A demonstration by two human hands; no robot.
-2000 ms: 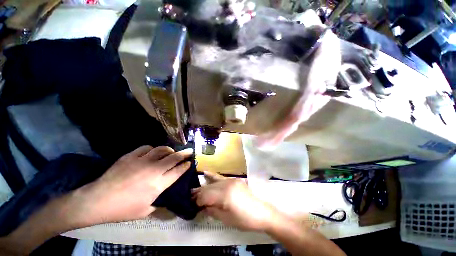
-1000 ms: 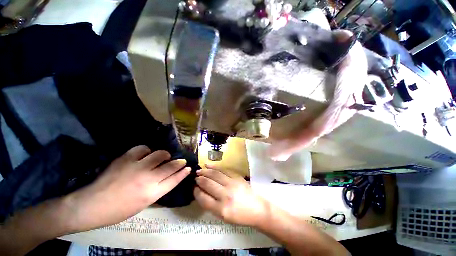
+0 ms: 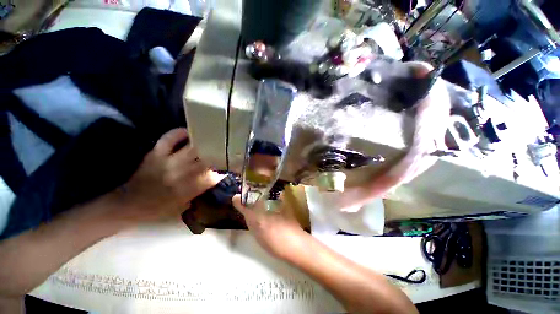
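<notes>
The black garment piece (image 3: 104,61) with light grey-blue panels lies in a heap left of the sewing machine (image 3: 209,116). Its dark edge runs under the machine head near the needle, where the guard (image 3: 270,122) hides the needle itself. My left hand (image 3: 172,175) grips the cloth left of the needle, partly in shadow and blurred. My right hand (image 3: 270,227) is at the needle area with its fingertips by the guard's lower end, touching the dark cloth; its fingers are partly hidden. A white piece (image 3: 347,211) lies right of the needle.
A pink cloth strip (image 3: 420,144) hangs over the machine head. A thin black loop (image 3: 408,276) lies on the white table (image 3: 202,264). Black-handled scissors (image 3: 451,245) lie at the table's right end, beside a white lattice basket (image 3: 525,276). A dark lamp tube (image 3: 276,21) is above the head.
My left hand has moved up and the cloth with it, away from the table's front edge. My right hand has moved up towards the guard. The view has shifted, and the lamp tube now shows.
</notes>
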